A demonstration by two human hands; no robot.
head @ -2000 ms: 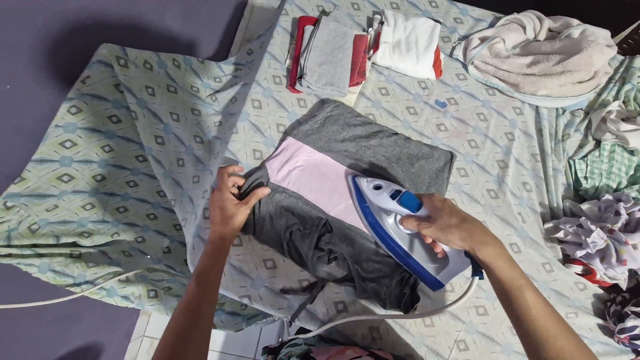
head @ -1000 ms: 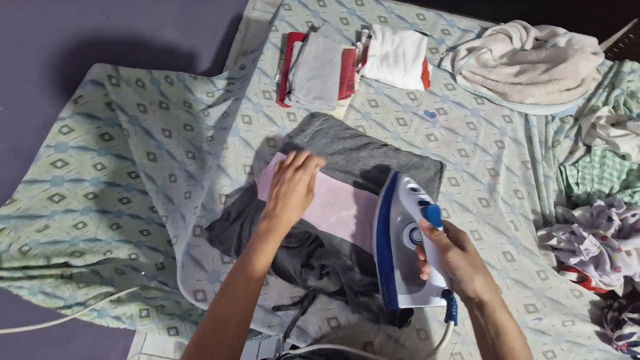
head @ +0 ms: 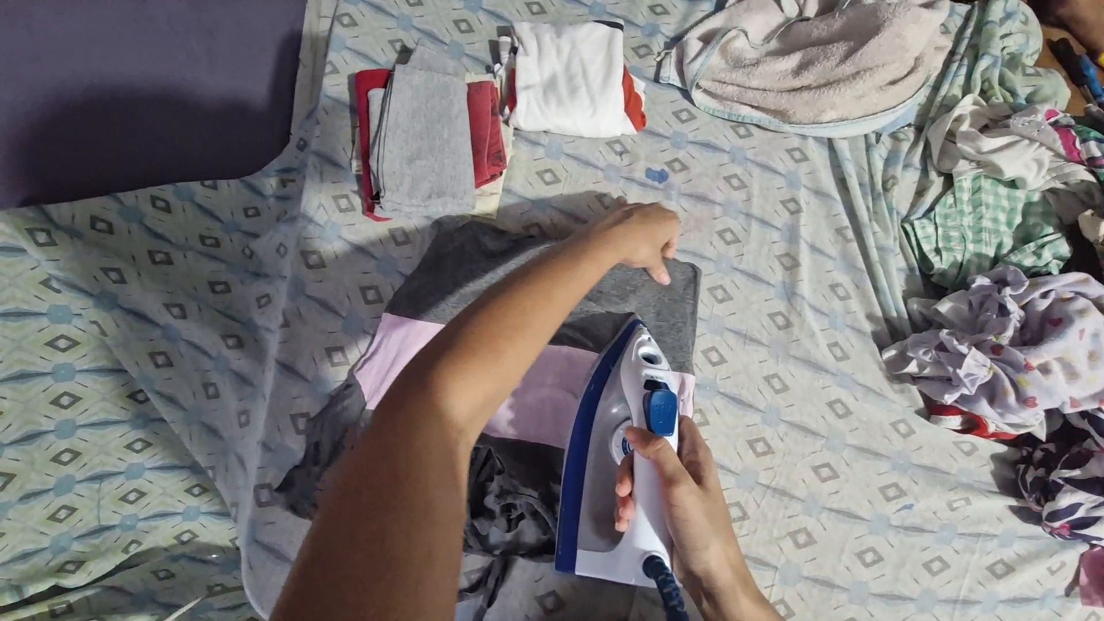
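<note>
A dark grey garment with a pink band lies on a patterned bedsheet, its lower part crumpled. My right hand grips the handle of a white and blue clothes iron, whose tip points away from me across the pink band. My left hand reaches past the iron to the garment's far edge near its right corner, fingers bent downward; whether they pinch the cloth cannot be told. The left forearm crosses over the garment and hides part of it.
Folded grey and red cloths lie beyond the garment, beside a folded white garment. A beige towel is at the far right. Crumpled clothes line the right side. The iron's cord runs off the bottom edge.
My left hand has moved from the garment's left side over the pink band to its far right edge. The iron, lower right and angled two seconds ago, now points away from me.
</note>
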